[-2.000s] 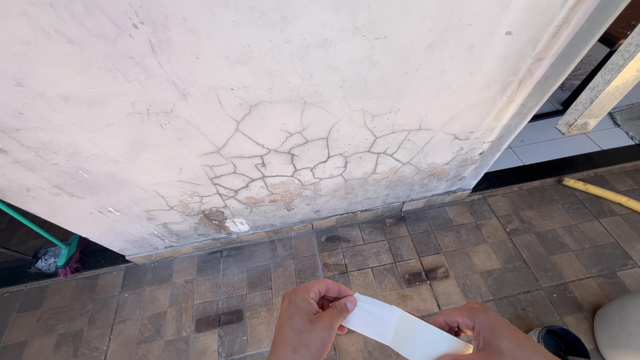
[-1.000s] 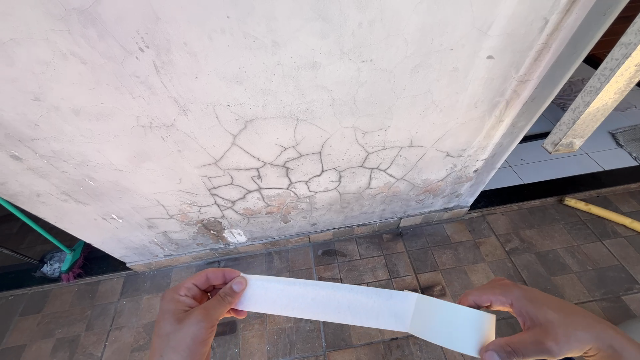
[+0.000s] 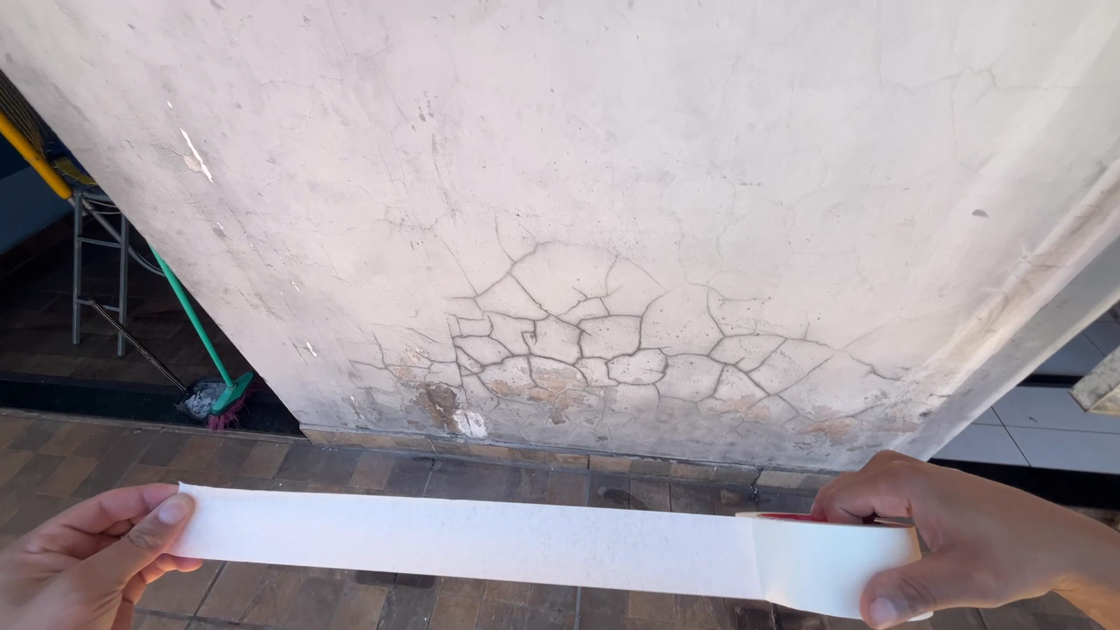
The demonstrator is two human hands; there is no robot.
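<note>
My left hand (image 3: pixel 109 556) pinches the free end of a strip of wide white tape (image 3: pixel 472 538) between thumb and fingers. The strip runs nearly level to the roll of white tape (image 3: pixel 836 564), which my right hand (image 3: pixel 954 542) grips, thumb on its outer face and fingers at its top edge. A bit of red shows at the inside of the roll. Beyond the strip stands a pale plastered wall (image 3: pixel 612 175) with a web of dark cracks low down, and flaked, brownish patches near its foot. The tape does not appear to touch the wall.
Brown checkered floor tiles (image 3: pixel 289 595) run along the wall's foot. At left are a green broom (image 3: pixel 232 394), a mop-like grey head (image 3: pixel 203 398) and a metal-legged stool or chair (image 3: pixel 101 262) with a yellow part nearby. At right, an opening shows white tiles (image 3: pixel 1050 429) and a bar's end (image 3: pixel 1102 385).
My hands have moved apart, and the strip of tape drawn from the roll is longer. The view has shifted left, bringing the metal legs and yellow part into sight.
</note>
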